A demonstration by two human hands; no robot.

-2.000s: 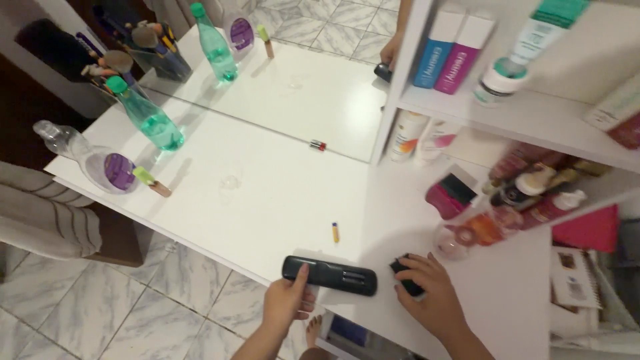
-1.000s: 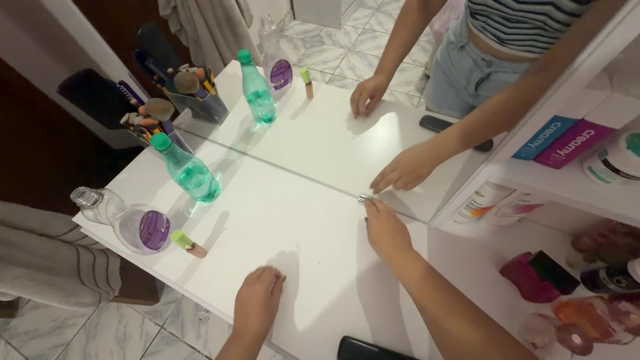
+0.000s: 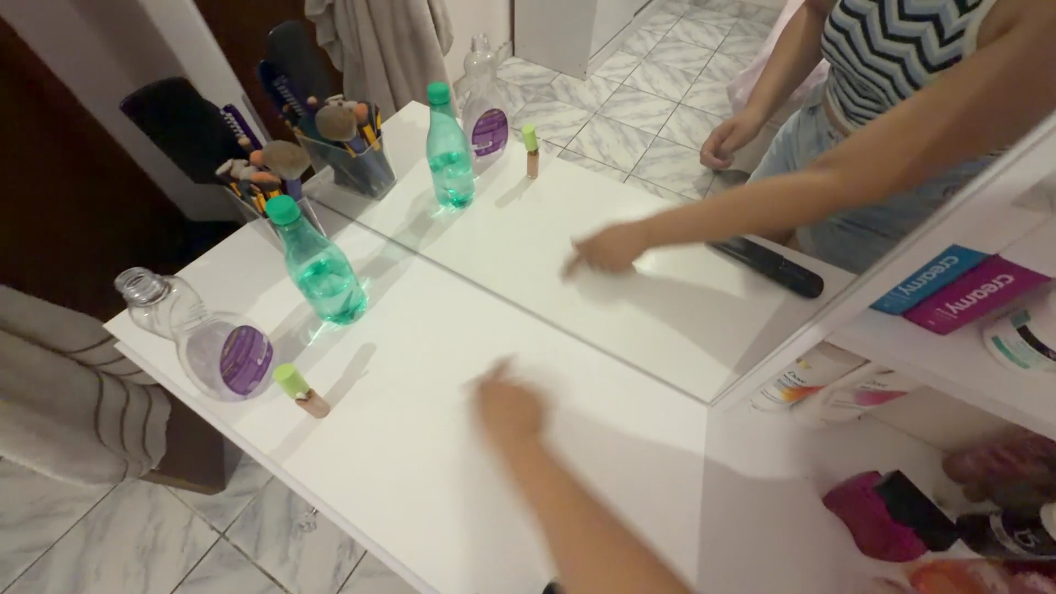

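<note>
My right hand (image 3: 511,408), blurred by motion, is over the middle of the white tabletop (image 3: 412,445); whether its curled fingers hold anything is unclear. My left hand shows only as a reflection in the mirror (image 3: 610,157), beside the body. Left of my right hand, a small tube with a green cap (image 3: 303,391) stands on the table. Beside it is a clear bottle with a purple label (image 3: 223,355). A green bottle with some liquid (image 3: 322,276) stands farther back. Makeup brushes (image 3: 280,161) fill a clear holder at the back left.
Shelves at the right hold blue (image 3: 940,276) and magenta boxes (image 3: 978,293), a white jar (image 3: 1023,338) and several bottles. A magenta bottle with a black cap (image 3: 874,516) is at the lower right. A towel (image 3: 66,396) hangs beyond the table's left edge.
My right hand has moved left from the mirror's lower edge, and the small item there is no longer visible. My left hand has left the tabletop.
</note>
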